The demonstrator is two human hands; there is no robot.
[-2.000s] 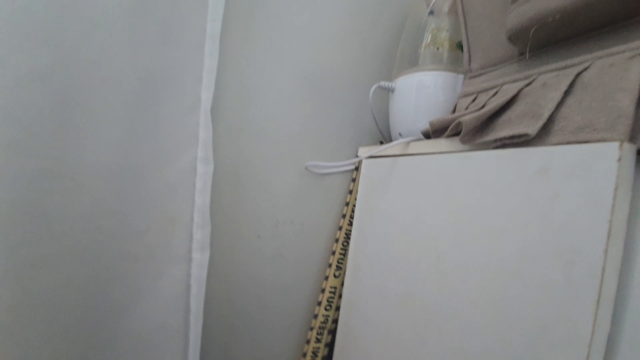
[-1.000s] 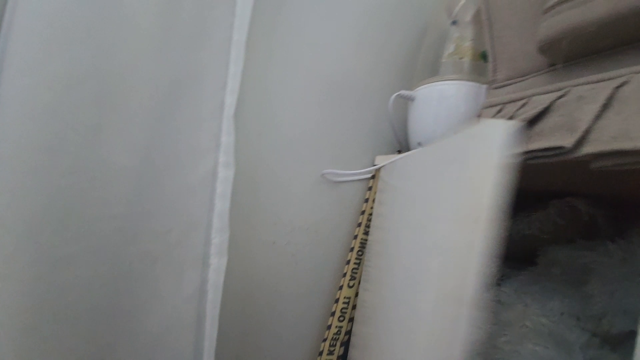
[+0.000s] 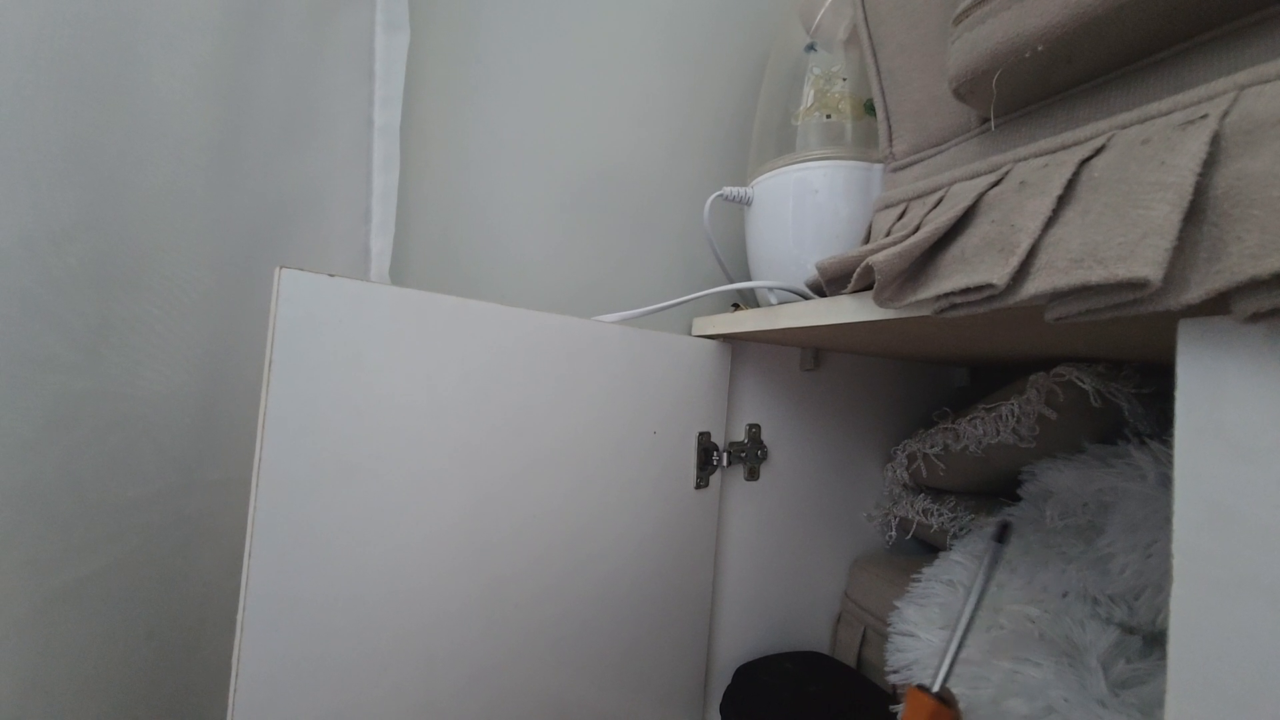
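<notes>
A white cabinet door (image 3: 480,500) stands wide open at the left of the cabinet. A metal concealed hinge (image 3: 730,457) joins it to the inner side wall. A screwdriver (image 3: 965,625) with an orange handle and a metal shaft rises from the bottom edge, its tip pointing up in front of a fluffy white textile; whatever holds it is below the frame. Neither my left hand nor my right hand shows. Inside the cabinet are a beige fringed textile (image 3: 1010,440), a beige fabric item (image 3: 885,590) and a black item (image 3: 800,688).
On the cabinet top (image 3: 830,318) stands a white-based appliance (image 3: 812,225) with a clear cover and a white cable. Beside it, pleated beige fabric (image 3: 1080,230) hangs over the edge. A white curtain (image 3: 180,200) hangs at the left. Another white panel (image 3: 1225,500) borders the opening at right.
The cabinet door, shut two seconds ago and partly open one second ago, has swung left to wide open. The hinge and cabinet contents now show, and the screwdriver has come into view.
</notes>
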